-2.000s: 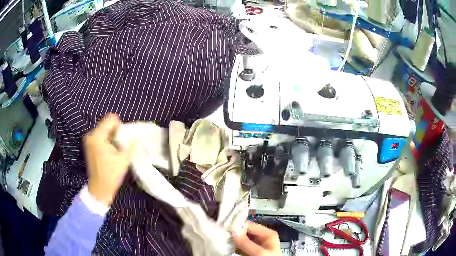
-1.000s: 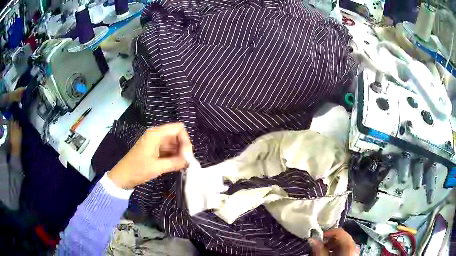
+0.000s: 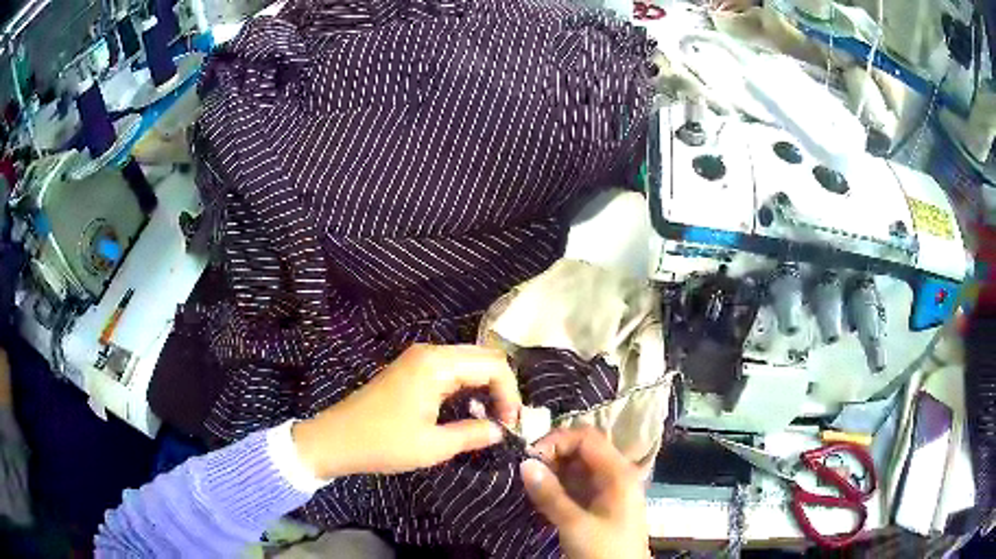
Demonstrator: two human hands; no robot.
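Note:
My left hand [image 3: 410, 415] and my right hand [image 3: 584, 486] meet at the lower middle, fingertips almost touching. Both pinch a small edge of dark pinstriped fabric [image 3: 437, 142], with a bit of cream cloth [image 3: 579, 311] beside the fingertips. The striped fabric lies in a large heap behind and under my hands. The cream cloth lies right of my hands, against the needle area of the white overlock machine [image 3: 808, 218]. A seam edge runs from my fingers to the machine's front. The exact edge in my fingertips is partly hidden.
Red-handled scissors [image 3: 832, 494] lie on the table below the machine, blades pointing left. A flat phone-like rectangle [image 3: 926, 437] lies on pale cloth at right. Another machine [image 3: 87, 240] stands at left, with dark thread cones [image 3: 96, 118]. A pale strand [image 3: 736, 513] hangs at the table's front edge.
My hands have come together; my left hand moved right and my right hand moved left and up. The cream cloth stretched between them is now bunched. The view has also shifted.

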